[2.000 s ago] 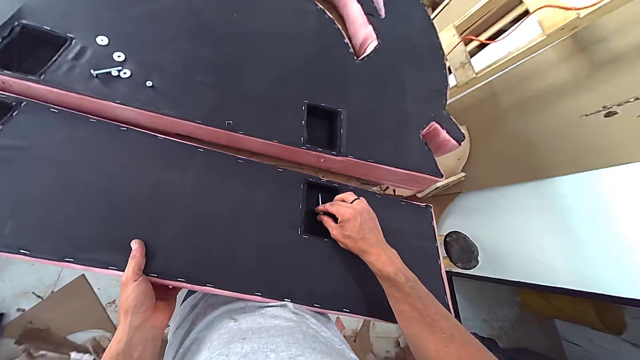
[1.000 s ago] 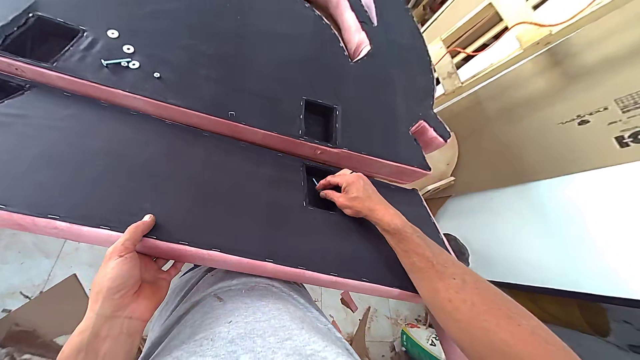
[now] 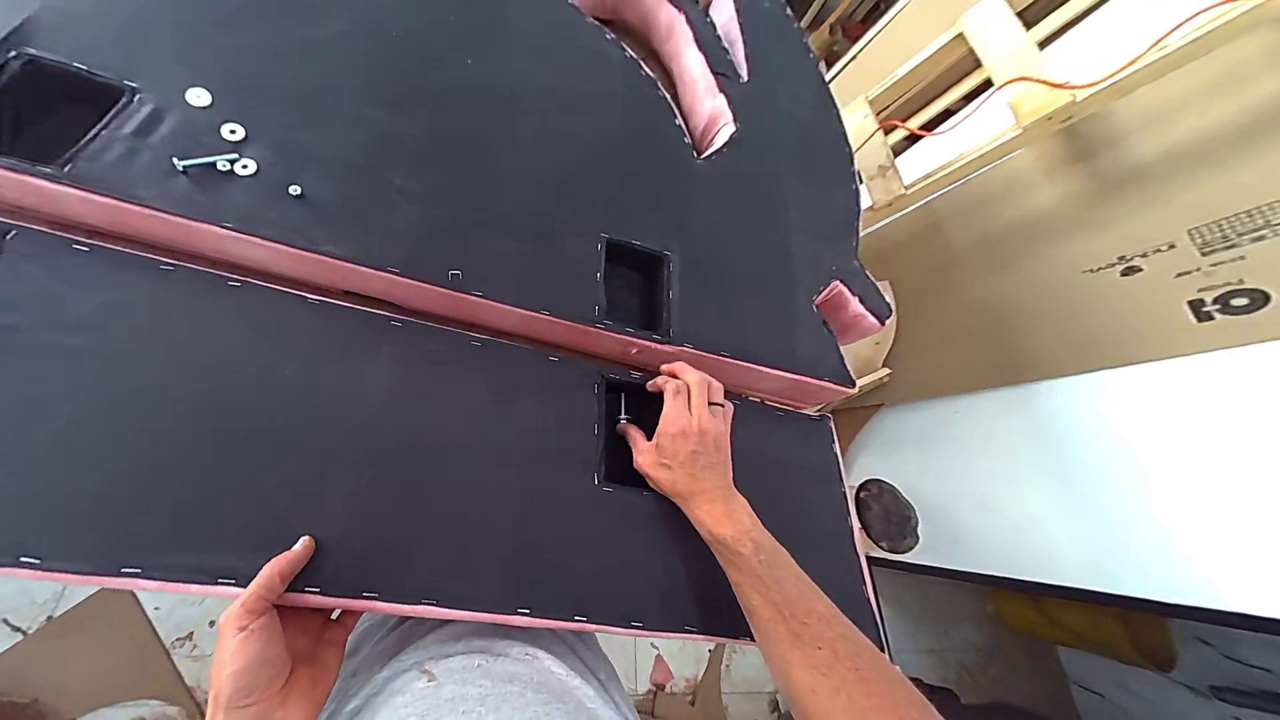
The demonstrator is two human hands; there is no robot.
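Two upholstered pieces with pink edges and stapled black backing lie side by side, the nearer panel (image 3: 400, 450) against the farther one (image 3: 450, 130). My left hand (image 3: 275, 635) grips the nearer panel's front edge, thumb on top and fingers beneath. My right hand (image 3: 685, 430) reaches into the square recess (image 3: 622, 465) of that panel; its thumb touches the lower end of an upright-looking metal bolt (image 3: 623, 407), while the fingers rest near the recess's upper rim. On the farther piece lie another bolt (image 3: 205, 161), several washers (image 3: 232, 131) and a small nut (image 3: 295, 190).
The farther piece has a square recess (image 3: 636, 288) and a curved pink cutout (image 3: 685, 75). At right stand a cardboard sheet (image 3: 1080, 240), a white surface (image 3: 1080, 470) and a wooden pallet (image 3: 940, 90) with an orange cord (image 3: 1060, 84). Cardboard scraps (image 3: 95, 655) lie on the tiled floor.
The fingers of my right hand, earlier close together at the bolt, are now spread toward the recess's upper rim. My left hand still holds the front edge.
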